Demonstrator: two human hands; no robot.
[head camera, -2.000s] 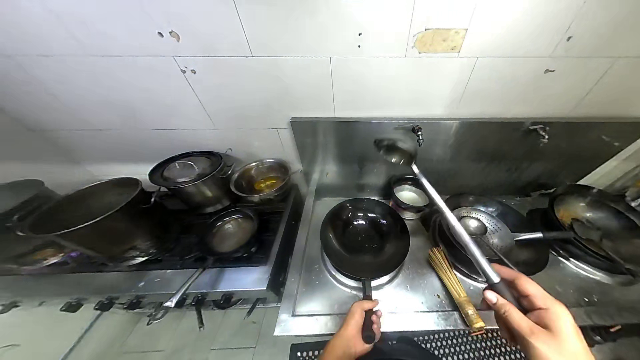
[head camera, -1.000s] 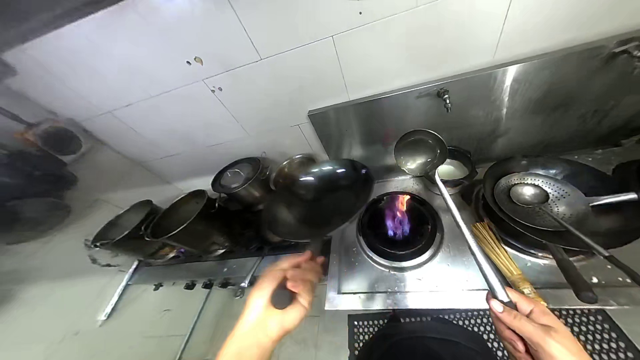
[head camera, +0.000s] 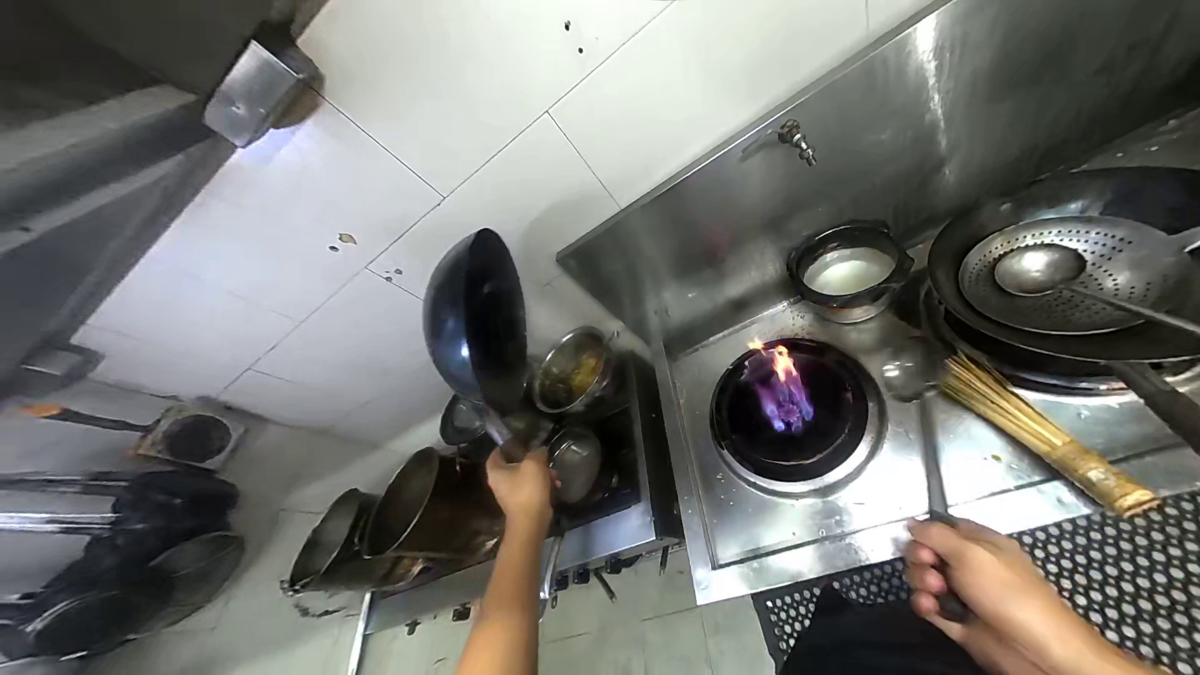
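Note:
My left hand (head camera: 522, 483) grips the handle of a dark wok (head camera: 466, 328), which is lifted and tilted on its side over the pots on the left stove. In my right hand (head camera: 966, 572) is the dark handle of a metal ladle (head camera: 911, 370); its blurred bowl hangs between the lit burner (head camera: 790, 410) and a bamboo wok brush (head camera: 1050, 436). Purple and orange flames rise from the burner's centre. A dark-rimmed pot of whitish contents (head camera: 848, 270) stands behind it.
At right, a perforated strainer (head camera: 1078, 272) and a second ladle (head camera: 1039, 270) rest in another wok (head camera: 994, 220). A faucet (head camera: 797, 141) juts from the steel backsplash. Large pots (head camera: 403, 506) and a metal bowl with yellowish contents (head camera: 574, 370) stand at left.
My left hand has lifted the wok off the burner and moved it left, tilting it; flames now show there. My right hand has lowered the ladle's bowl. The view has swung and tilted strongly.

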